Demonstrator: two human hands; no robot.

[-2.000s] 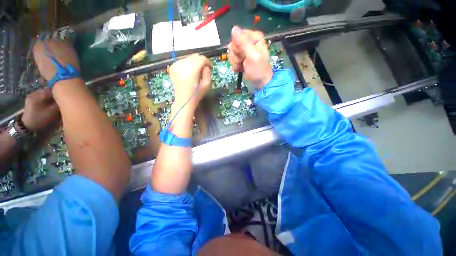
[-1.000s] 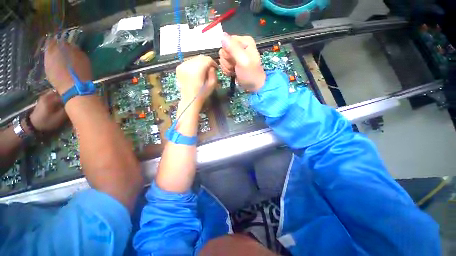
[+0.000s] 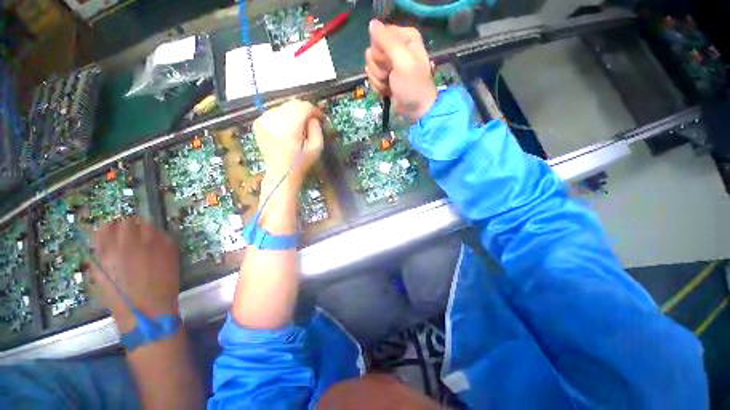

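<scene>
Green circuit boards [image 3: 387, 170] with white and orange parts lie in dark-rimmed carrier trays [image 3: 346, 200]. My right hand [image 3: 402, 70] is in a fist around a slim dark tool [image 3: 387, 114], held upright. Its lower end is over the boards, near an orange part; I cannot tell if it touches. My left hand [image 3: 290, 136] is curled above the tray to the left of it, with a blue wrist strap [image 3: 270, 238] on the wrist. Its fingertips are hidden, so I cannot tell if it holds anything.
Another person's blurred hand [image 3: 138, 268] is over the boards at left. A shiny rail [image 3: 376, 235] runs along the near edge. Behind lie a notebook [image 3: 276, 72], red pen [image 3: 322, 34], plastic bag [image 3: 172, 66] and grey rack [image 3: 60, 120]. A blue cord [image 3: 249, 52] hangs behind my left hand.
The other person's strapped hand has come down from the back bench to the boards; their watch-wearing hand is out of view. My right fist is slightly farther from my left hand, still gripping the tool.
</scene>
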